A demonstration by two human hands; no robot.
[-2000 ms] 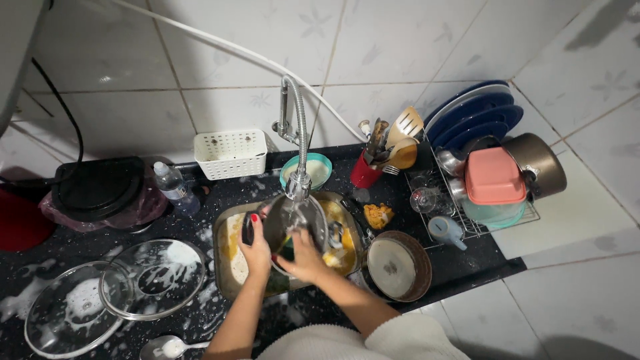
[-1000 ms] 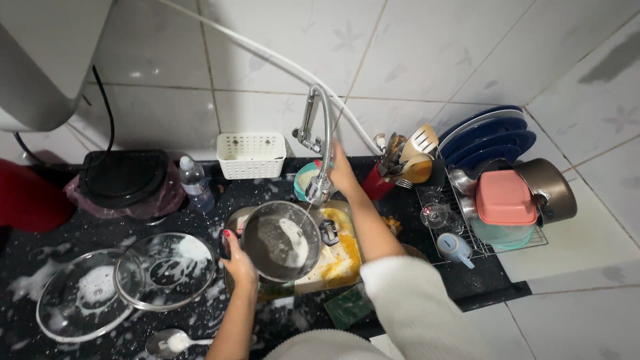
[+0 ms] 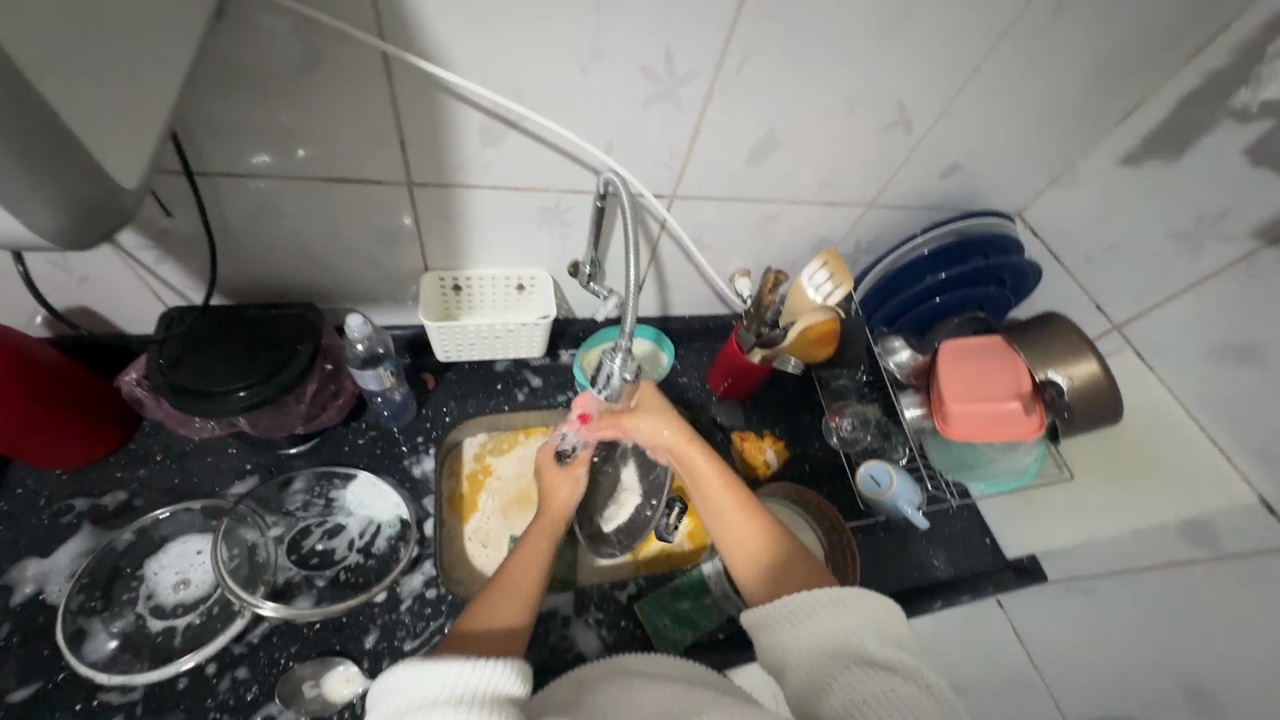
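Observation:
A dark round pan or lid [image 3: 622,498] with a whitish patch hangs tilted over the sink, under the spray head of a flexible metal faucet [image 3: 616,372]. My left hand [image 3: 562,470] grips its left upper rim. Close below the faucet head, my right hand [image 3: 632,418] is at the pan's upper edge, its fingers blurred by water; whether they grip it is unclear. Beneath lies a soiled rectangular tray [image 3: 500,500] with yellow and whitish residue. A teal bowl [image 3: 650,350] stands behind the faucet. Near my right forearm is a green scouring pad [image 3: 683,608].
Two soapy glass lids [image 3: 330,545] overlap at left, near a metal spoon [image 3: 318,688]. A plastic bottle [image 3: 380,370], white basket [image 3: 487,318] and red utensil holder [image 3: 738,365] stand at the back. At right, a wire rack [image 3: 960,480] holds blue plates, a pink container [image 3: 985,388] and a pot [image 3: 1070,375].
My right hand has come down from beside the faucet to the pan's upper edge. The pan has turned from nearly face-on to a tilted position, with my left hand higher on its rim.

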